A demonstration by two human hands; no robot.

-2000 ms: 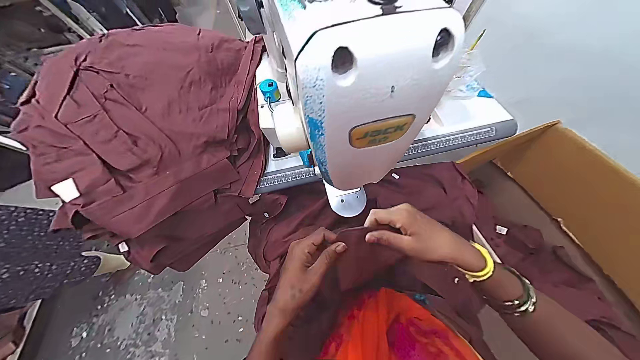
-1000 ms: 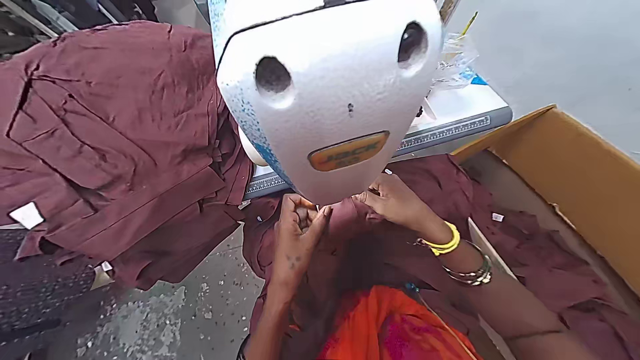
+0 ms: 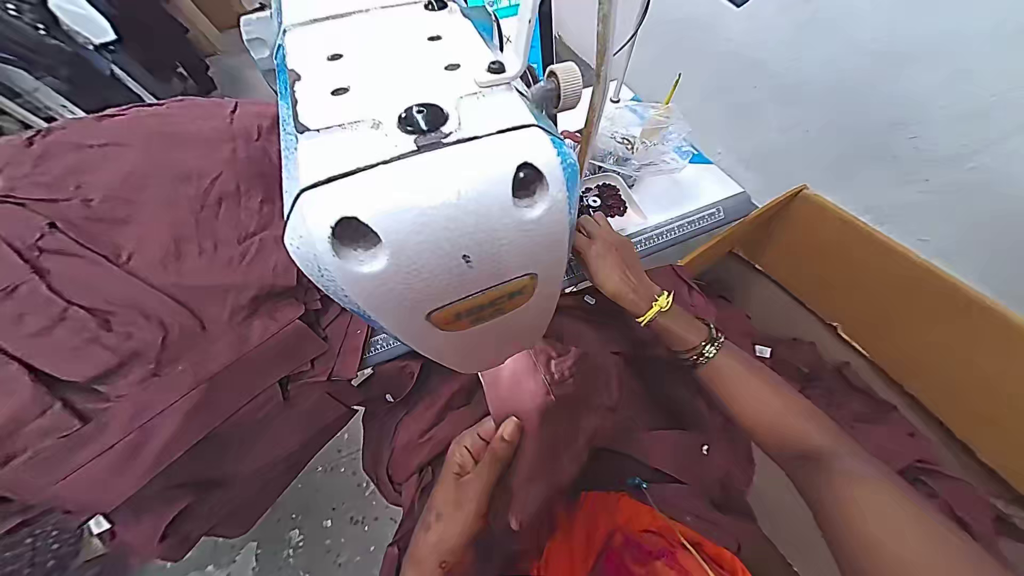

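Observation:
My left hand (image 3: 472, 480) pinches the edge of a maroon garment (image 3: 524, 388) between thumb and fingers, just below the white head of a Jack sewing machine (image 3: 432, 232). The garment spreads over my lap. Reaching past the right side of the machine head, my right hand (image 3: 612, 260) is at the table edge beside a small white tray (image 3: 632, 210) of dark red buttons (image 3: 610, 200). Its fingertips are partly hidden by the machine head, so whether they hold anything cannot be told. The needle area is hidden too.
A large pile of maroon garments (image 3: 144, 304) lies left of the machine. On the right stands a cardboard box (image 3: 896, 320) with maroon cloth in it. A clear plastic bag (image 3: 644, 140) rests on the table behind the tray, near a ruler strip (image 3: 680, 228).
My right hand has let go of the cloth and moved up and right to beside the button tray. My left hand has moved down, still on the garment.

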